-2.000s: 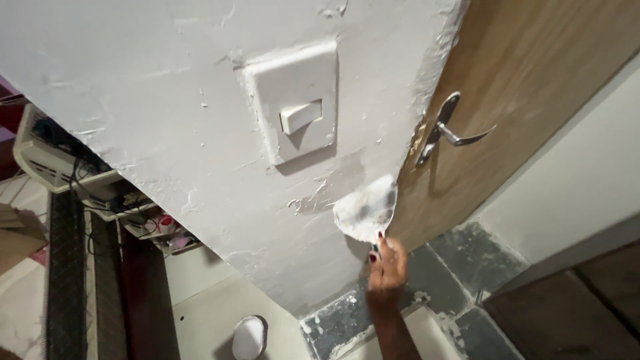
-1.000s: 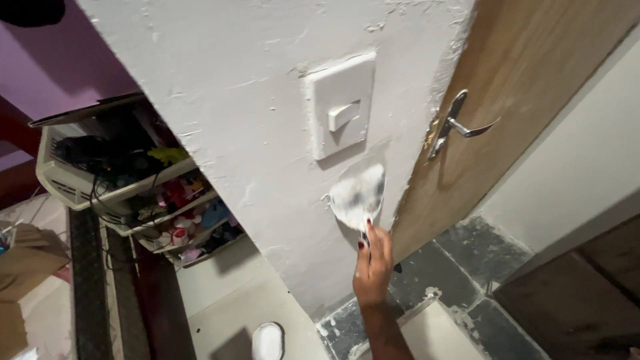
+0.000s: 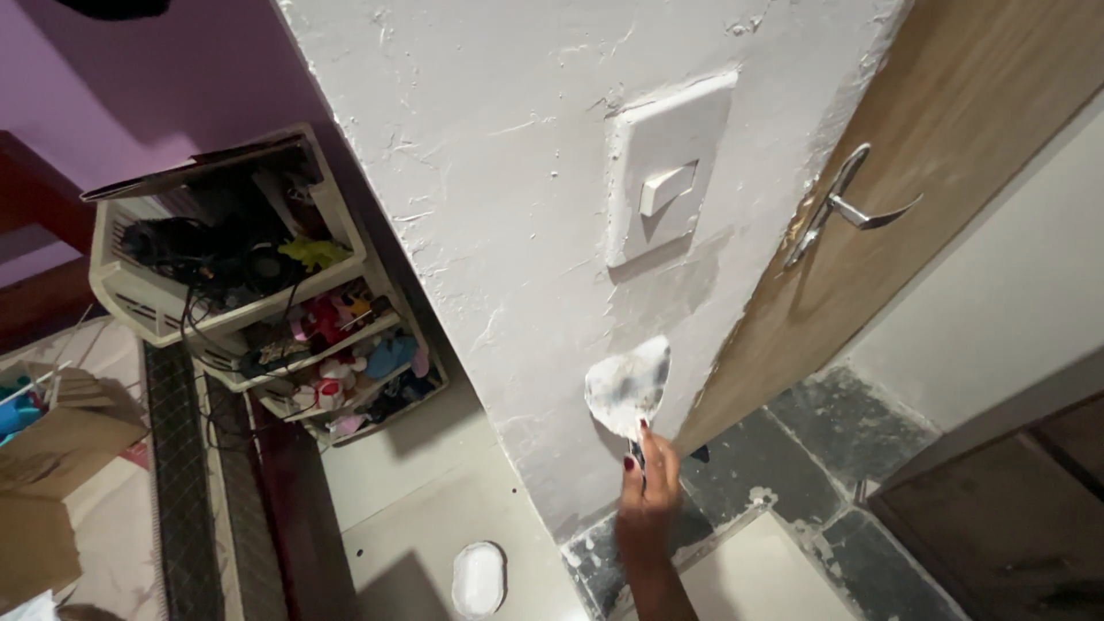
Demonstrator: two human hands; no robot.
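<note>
My right hand point(image 3: 651, 492) grips the handle of a putty knife point(image 3: 630, 388), its fingers near the base of the broad blade. White compound covers much of the blade, which lies at the white wall point(image 3: 517, 224) below a light switch point(image 3: 668, 185); whether it touches the surface is hard to tell. Between the blade and the switch plate shows a greyish, damp-looking patch point(image 3: 668, 289). Ridges and flecks roughen the wall around the switch. My left hand is out of view.
A wooden door point(image 3: 940, 129) with a metal handle point(image 3: 849, 207) borders the wall at right. Left are a plastic drawer tower point(image 3: 233, 310) full of toys and cables, a mattress edge point(image 3: 181, 483) and a cardboard box point(image 3: 95, 431). A white oval container point(image 3: 479, 580) sits on the floor.
The putty knife in my right hand has moved left along the wall, away from the door edge, and then lower, farther from the switch. The view has turned somewhat left.
</note>
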